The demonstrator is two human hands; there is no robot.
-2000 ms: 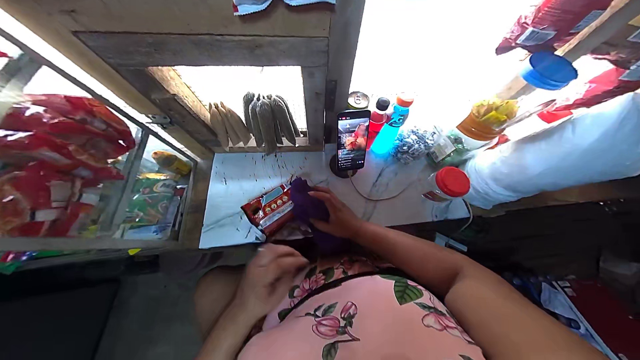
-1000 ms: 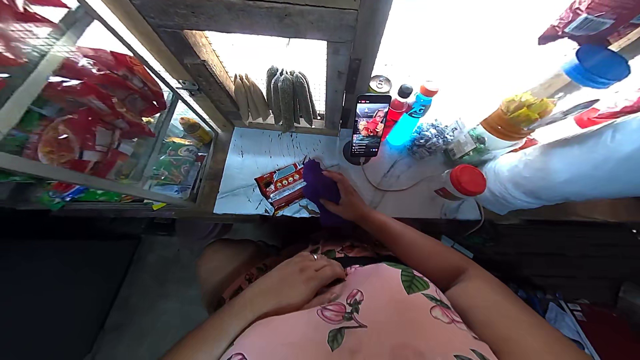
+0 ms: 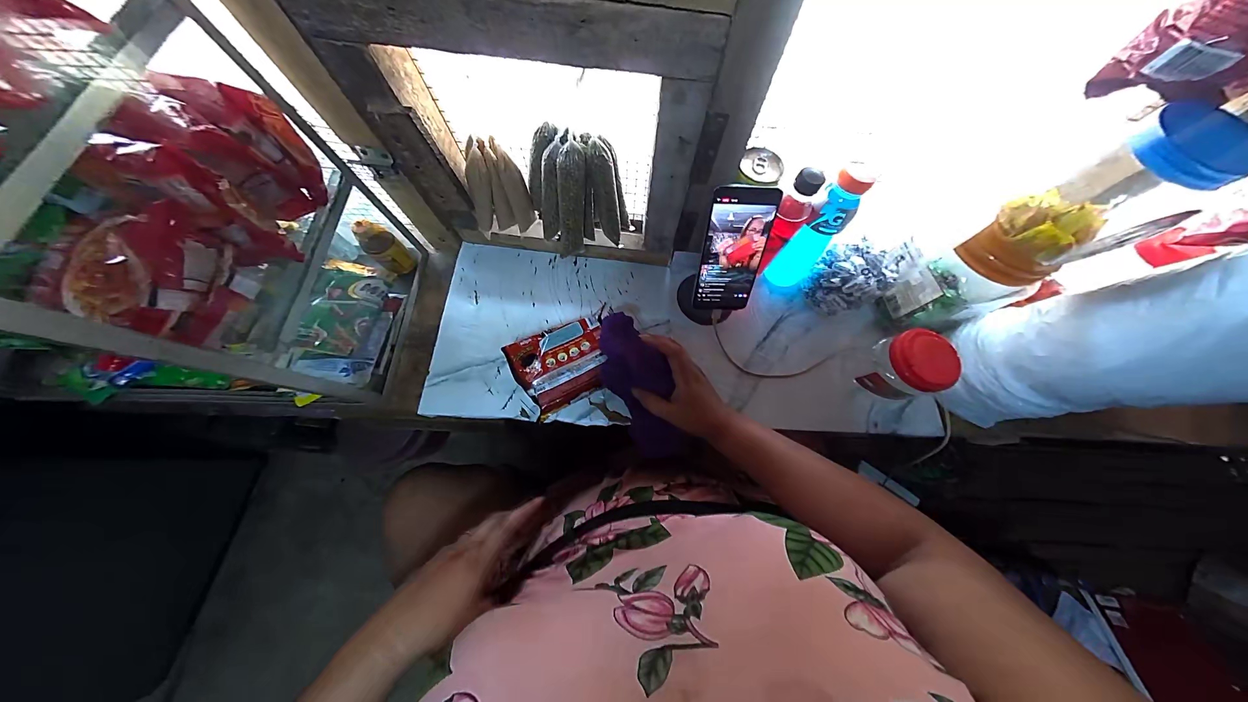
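Note:
My right hand (image 3: 682, 385) grips a bunched purple cloth (image 3: 636, 366) at the front edge of the marble-patterned counter (image 3: 487, 292). Just left of the cloth, and touching it, lies a red printed packet (image 3: 561, 363). My left hand (image 3: 492, 546) rests against my lap beside the floral top, below the counter, with its fingers partly hidden; nothing shows in it. Behind the cloth, a smartphone (image 3: 737, 249) stands upright on a round dark stand, its screen lit, with a pale cable running from it.
Behind the phone are a can (image 3: 760, 166), a red bottle (image 3: 795, 205) and a blue bottle (image 3: 814, 229). A red-lidded jar (image 3: 909, 363) stands at right beside a large white plastic-wrapped bundle (image 3: 1102, 341). Filled narrow bags (image 3: 575, 185) hang at the window. A glass case (image 3: 195, 341) holds red packets.
My left hand has moved left and down from the middle of my lap, where it lay one second ago. My right hand stays on the purple cloth.

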